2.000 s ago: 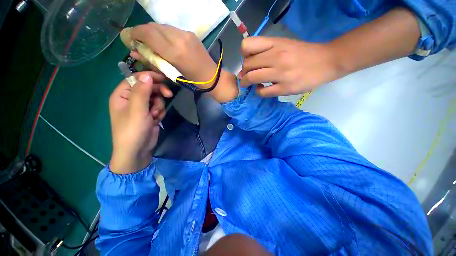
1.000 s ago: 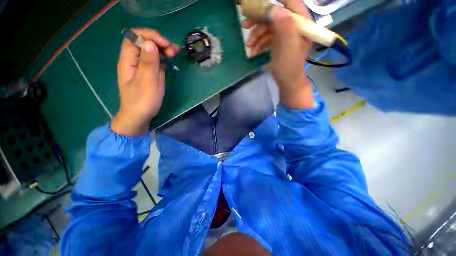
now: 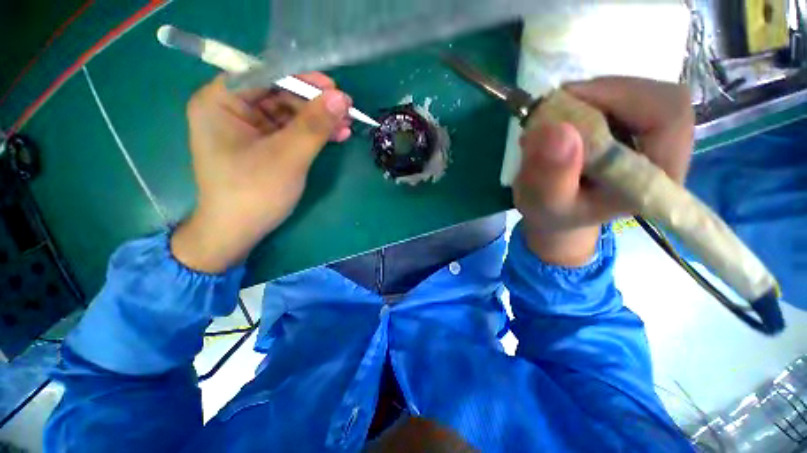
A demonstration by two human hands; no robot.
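Observation:
A dark round workpiece [image 3: 404, 142] with a pale centre lies on a ragged whitish patch [image 3: 437, 159] on the green mat. My left hand [image 3: 265, 146] is left of it and holds slim tweezers [image 3: 232, 58] with a pale-taped middle; their pointed end is at the workpiece's upper left edge. My right hand [image 3: 611, 146] is right of the workpiece and grips a soldering iron [image 3: 681, 212] by its thick taped handle. The iron's metal barrel points up and left, above the mat, apart from the workpiece.
A blurred translucent hood edge [image 3: 372, 40] crosses the top of the view. A white pad [image 3: 611, 44] lies behind my right hand. A metal tray [image 3: 726, 84] with a yellow block [image 3: 765, 25] is at the top right. A red-orange stripe [image 3: 88, 57] runs along the upper left.
The other person's hand has left the view. My right hand has come down with the iron, and the tweezers' point has moved right to the workpiece. The view has shifted.

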